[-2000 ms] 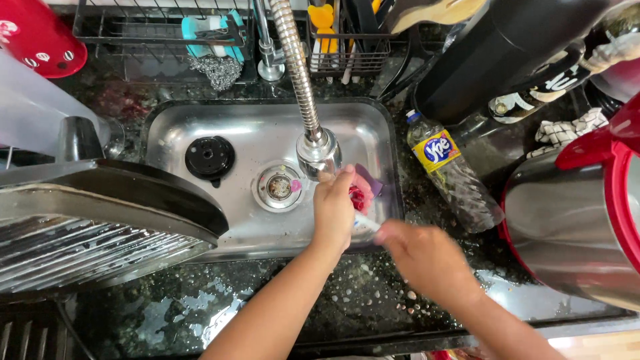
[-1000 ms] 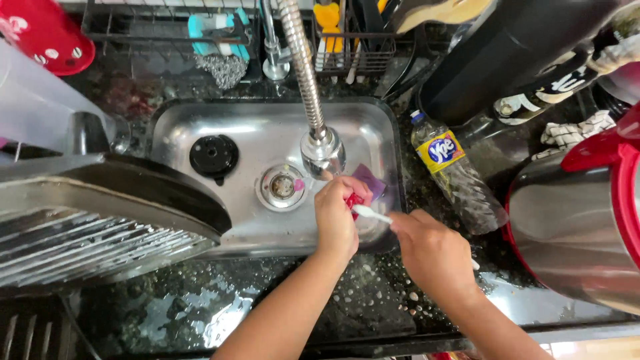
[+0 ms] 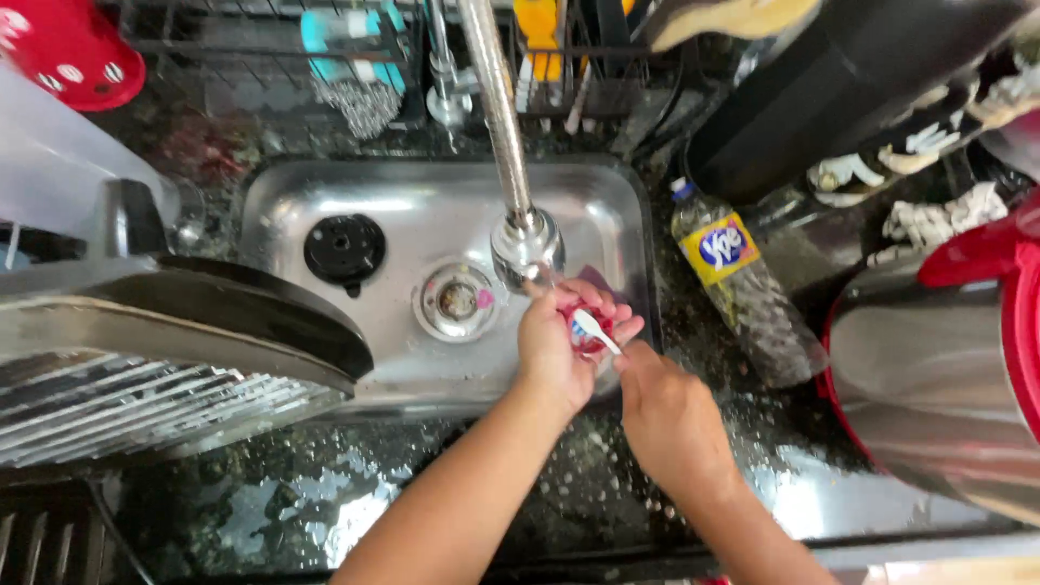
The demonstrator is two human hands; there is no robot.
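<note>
Over the right part of a steel sink, my left hand cups a small red object, palm up, below the metal spray head of the faucet. What the red object is, I cannot tell. My right hand grips a white toothbrush whose blue and white bristles are at the red object. Partly behind my left fingers, a purple item lies in the sink. A black round lid rests left of the drain, which has a pink bit on it.
A clear Ypê detergent bottle lies on the granite counter right of the sink, near a large steel pot with red trim. A black ridged grill overhangs the sink's left side. Wire racks hold a steel scourer behind the faucet.
My left hand has opened more around the red object, showing more of it. The toothbrush head has moved onto the red object, and my right hand has come closer to my left.
</note>
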